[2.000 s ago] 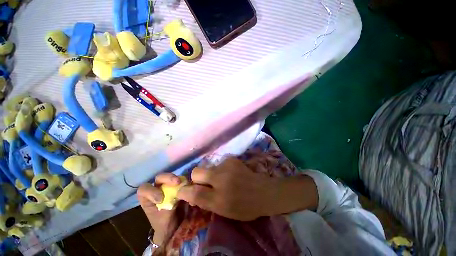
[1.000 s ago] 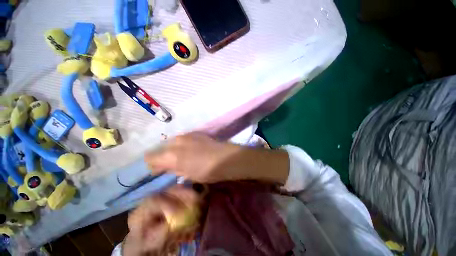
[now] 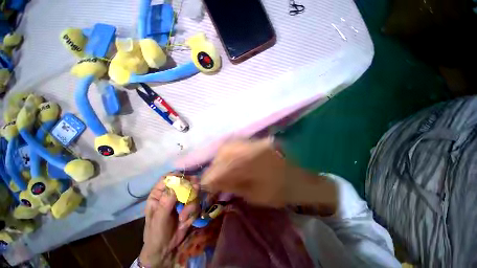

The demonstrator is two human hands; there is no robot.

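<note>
My left hand (image 3: 166,222) holds a plush toy by its yellow end (image 3: 181,189) between the fingertips, over my lap at the table edge. Parts of the toy's blue tube and another yellow end with a dark patch show below my fingers. My right hand (image 3: 246,170) is blurred, just right of the yellow end, with its fingers bent; whether it holds a needle or thread cannot be seen. A short pale line rises from the top of the yellow end. Thread snips (image 3: 163,109) lie on the striped cloth.
Blue-and-yellow plush toys (image 3: 128,60) with blue tags lie beyond the snips. More toys are piled (image 3: 39,157) at the left. A smartphone (image 3: 241,29) and a small dark metal piece (image 3: 296,7) lie at the back. Grey striped fabric (image 3: 429,178) is at the right.
My left hand has raised the yellow end from the blur over my lap, and its blue tube now shows. My right hand has moved right, from above the left hand to beside it.
</note>
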